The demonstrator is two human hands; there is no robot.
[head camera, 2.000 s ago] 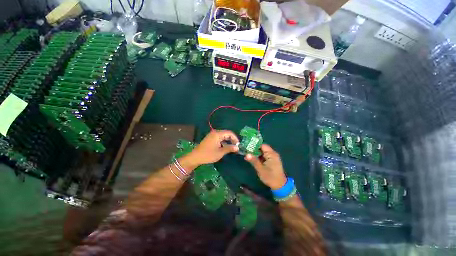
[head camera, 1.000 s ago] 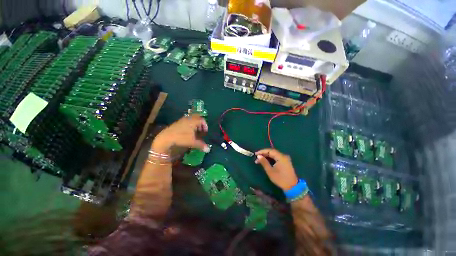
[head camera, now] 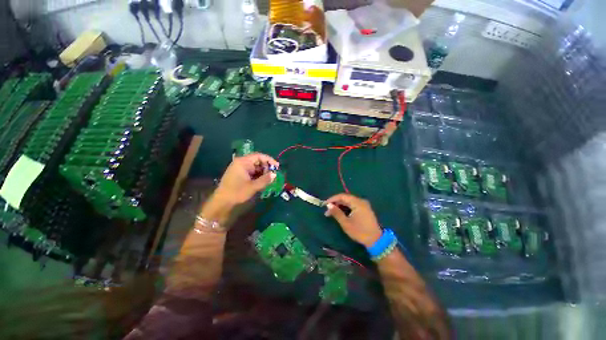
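My left hand (head camera: 247,178) has its thumb and fingers pinched on a small green circuit board (head camera: 273,184), which hangs just under the fingertips. My right hand (head camera: 354,216) pinches a thin dark tip at the end of a short pale cable (head camera: 309,196). The cable's other end, with a small white connector (head camera: 286,196), lies close beside the board; I cannot tell whether they touch. A red lead (head camera: 312,148) loops from the instruments toward the cable. A larger green board panel (head camera: 284,252) lies on the mat in front of me.
Stacked green panels (head camera: 109,146) stand at left beside a wooden strip (head camera: 174,192). A power supply (head camera: 296,101) and bench instrument (head camera: 382,74) stand at the back. Loose boards (head camera: 229,93) lie by the wall. A clear blister tray (head camera: 458,204) with rows of boards lies at right.
The board that was in my hands two seconds ago is gone from them. My left hand, empty one second ago, now holds a small board near the connector. The camera view has shifted.
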